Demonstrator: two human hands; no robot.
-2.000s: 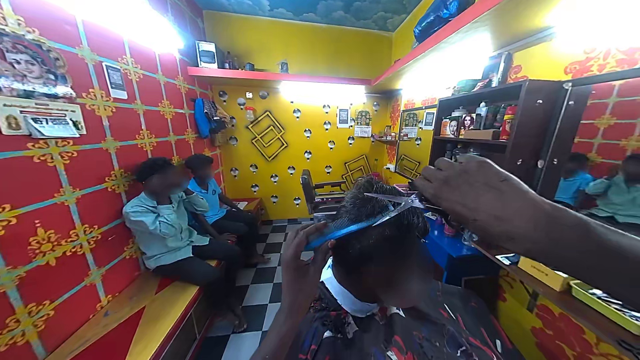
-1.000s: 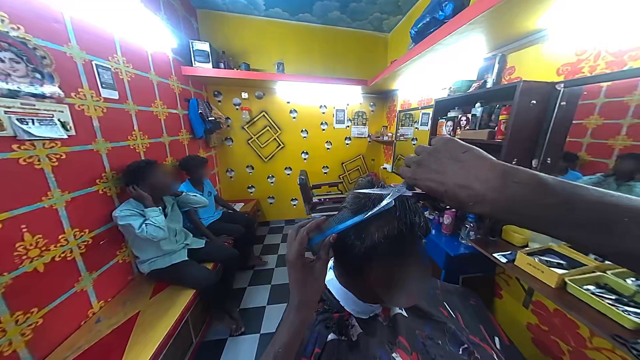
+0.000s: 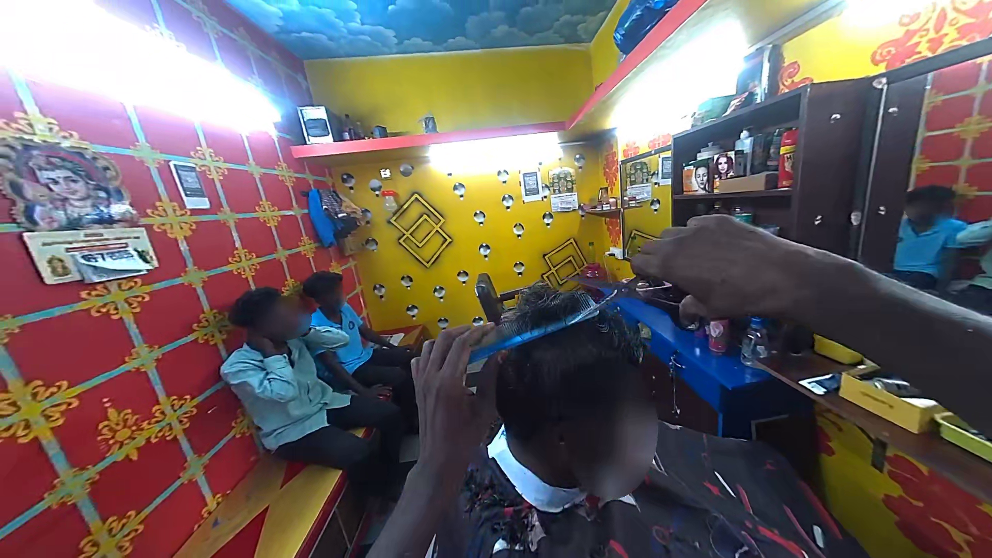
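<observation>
My left hand (image 3: 452,387) holds a blue comb (image 3: 535,333) by one end, its teeth in the raised hair on top of a seated person's head (image 3: 577,372). My right hand (image 3: 709,267) is above and to the right of the head, its fingers curled round the handles of scissors (image 3: 608,301); their blades point at the comb's far end, and whether they are open is too blurred to tell. A white neck strip (image 3: 527,473) circles the person's neck over a dark patterned cape (image 3: 713,496). Cut hair lies on the cape's shoulder.
Two people (image 3: 291,380) sit on a bench (image 3: 271,511) along the left wall. At the right are a blue counter (image 3: 697,353), a plastic bottle (image 3: 752,341), a wooden ledge (image 3: 829,391) with a yellow tray (image 3: 887,401), and a dark shelf unit (image 3: 821,155) holding bottles.
My right hand with the scissors has drawn a little away from the comb's far end, where the blades lay across it earlier. The comb stays in my left hand at the hair.
</observation>
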